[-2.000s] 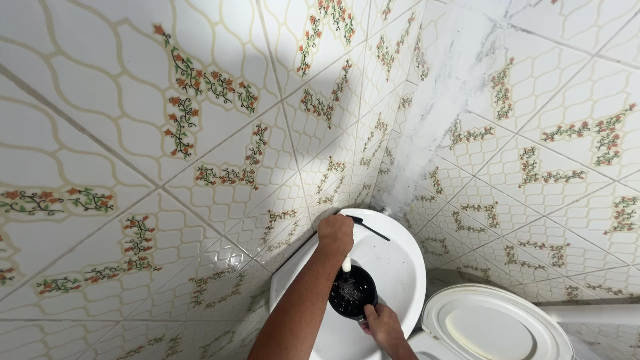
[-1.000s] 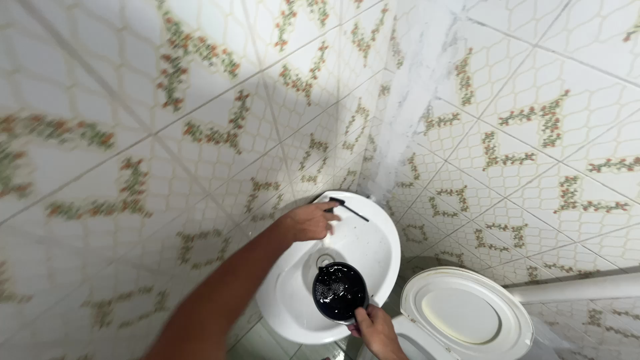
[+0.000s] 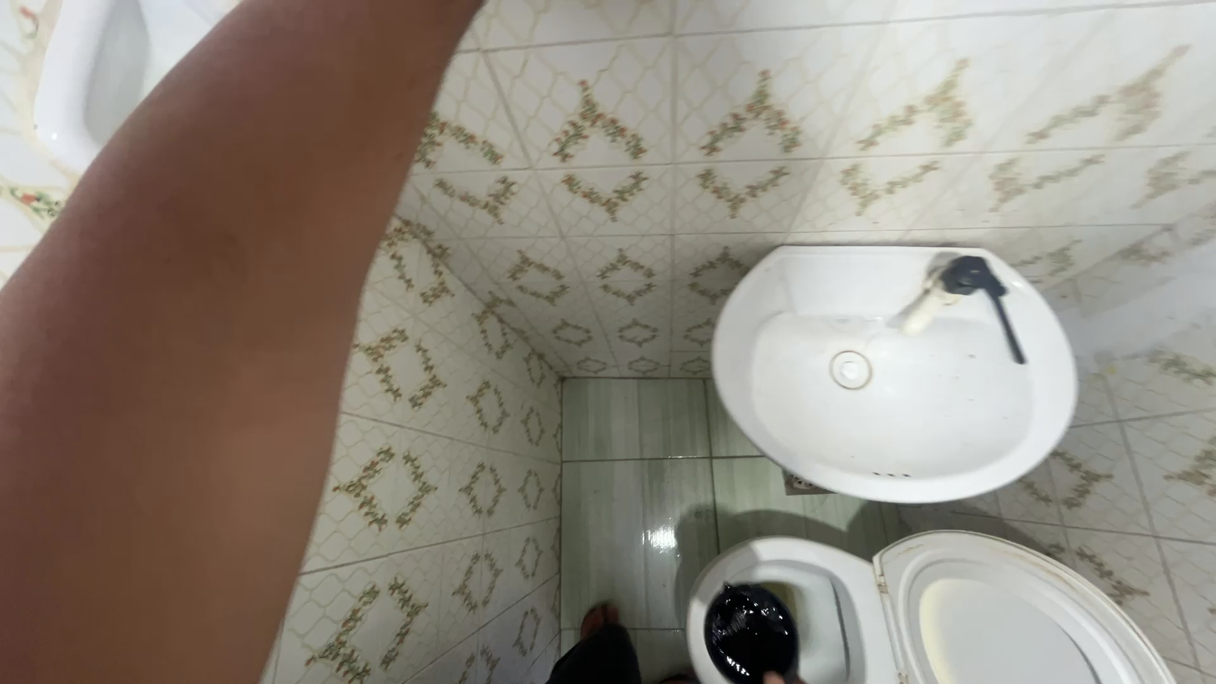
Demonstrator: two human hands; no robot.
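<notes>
A black round container (image 3: 750,632) with a glossy, wet-looking inside is over the open toilet bowl (image 3: 819,608). My right hand (image 3: 777,678) grips its lower edge; only fingertips show at the bottom of the view. My left forearm (image 3: 218,266) crosses the upper left, and the left hand is beyond the top edge, hidden. The white washbasin (image 3: 807,427) stands above the toilet in the view, with a drain (image 3: 850,370) in its bowl. Its faucet (image 3: 940,293) has a pale spout, a black top and a long black lever.
The raised toilet lid (image 3: 1021,617) lies to the right of the bowl. Flower-patterned tile walls (image 3: 608,133) surround the basin. Greenish floor tiles (image 3: 632,513) run left of the toilet, where a foot (image 3: 598,619) shows. Part of a white ceramic fixture (image 3: 71,85) appears at upper left.
The black container has moved from the basin to over the toilet bowl, still in my right hand. My left hand has left the faucet area and gone out of view. The view has turned strongly.
</notes>
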